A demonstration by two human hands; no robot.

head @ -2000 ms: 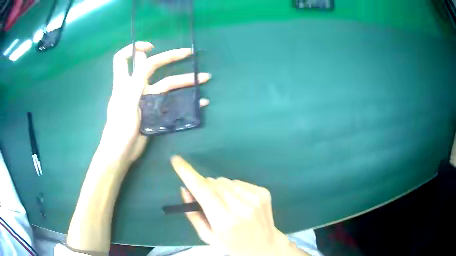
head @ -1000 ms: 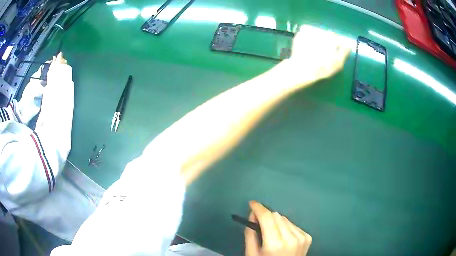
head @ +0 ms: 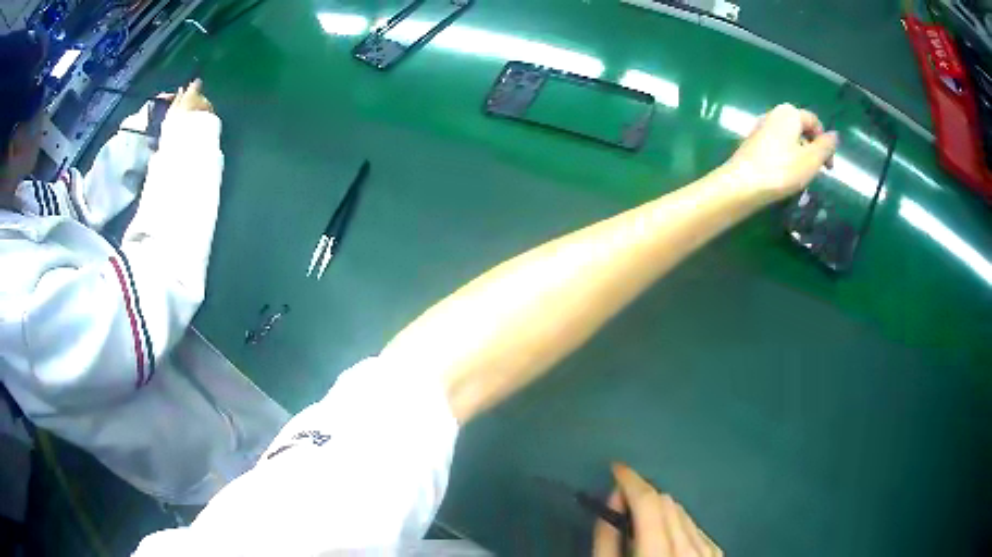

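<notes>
My left hand (head: 785,152) reaches to the far right. Its fingertips are closed on the left rail of a black phone middle frame (head: 829,242), whose wider solid end points toward me; the far end is blurred. My right hand (head: 653,531), cut off by the bottom edge, holds black tweezers (head: 605,509); their tips are too blurred to see. A second middle frame (head: 518,91) lies flat beyond my left forearm. Another frame (head: 381,50) lies farther left, cut by the top edge. Spare tweezers (head: 343,221) lie on the green mat at left.
Small loose dark parts (head: 265,324) lie below the spare tweezers. A neighbour's white sleeve (head: 180,207) and hands are at left. A red tray (head: 949,103) stands at the far right, beyond the mat's raised edge (head: 805,60).
The view has shifted and turned. My left hand left the frame it held, now apparently lying on the mat, and reached right to another frame's rail. My right hand still holds the tweezers.
</notes>
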